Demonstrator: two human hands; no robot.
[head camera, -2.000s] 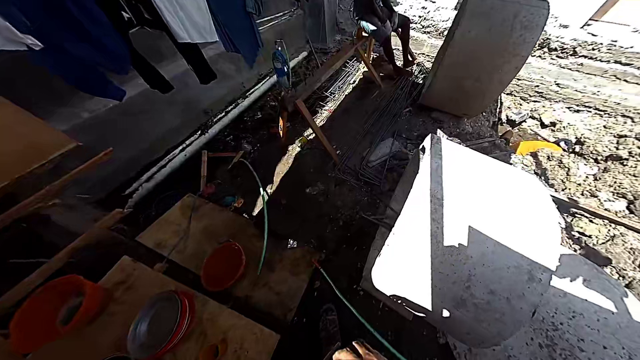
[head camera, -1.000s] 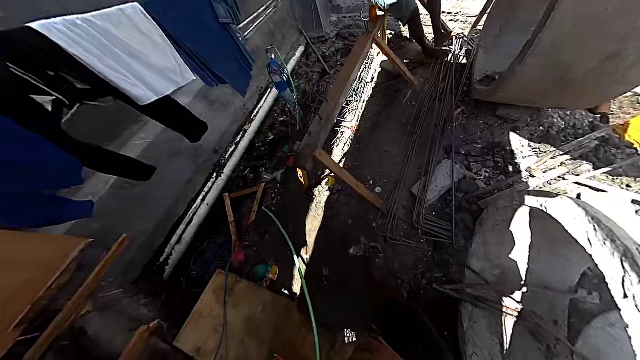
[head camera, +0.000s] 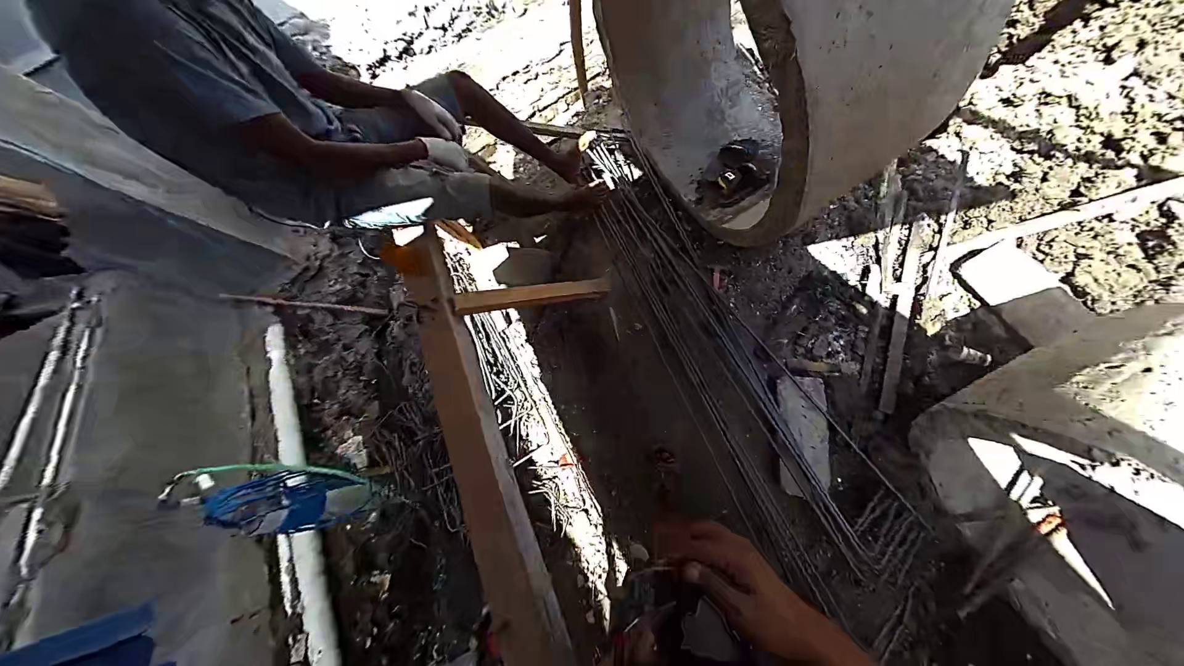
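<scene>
My right hand (head camera: 745, 587) reaches in from the lower right edge, fingers curled, near a thin light-coloured piece; whether it grips this is not clear. Dark, blurred shapes lie just below the fingers. My left hand cannot be made out. Right of my hand, long bundled steel rebars (head camera: 712, 361) with bent ends lie on the dark ground. To its left runs a wooden plank bench (head camera: 481, 453) with a crosspiece (head camera: 532, 296). Another person (head camera: 314, 139), wearing light gloves, sits at the far end, feet close to the rebar ends.
A large concrete ring (head camera: 860, 102) stands beyond the rebars, with a power tool (head camera: 740, 176) inside its rim. Concrete pieces (head camera: 1027, 518) and wood scraps (head camera: 897, 314) lie right. A white pipe (head camera: 296, 481) and a coiled blue line (head camera: 277, 499) are left, by a wall.
The view has swung and moved forward to the bench and the seated person. My right hand now shows at the bottom; one second ago no hand was plainly visible.
</scene>
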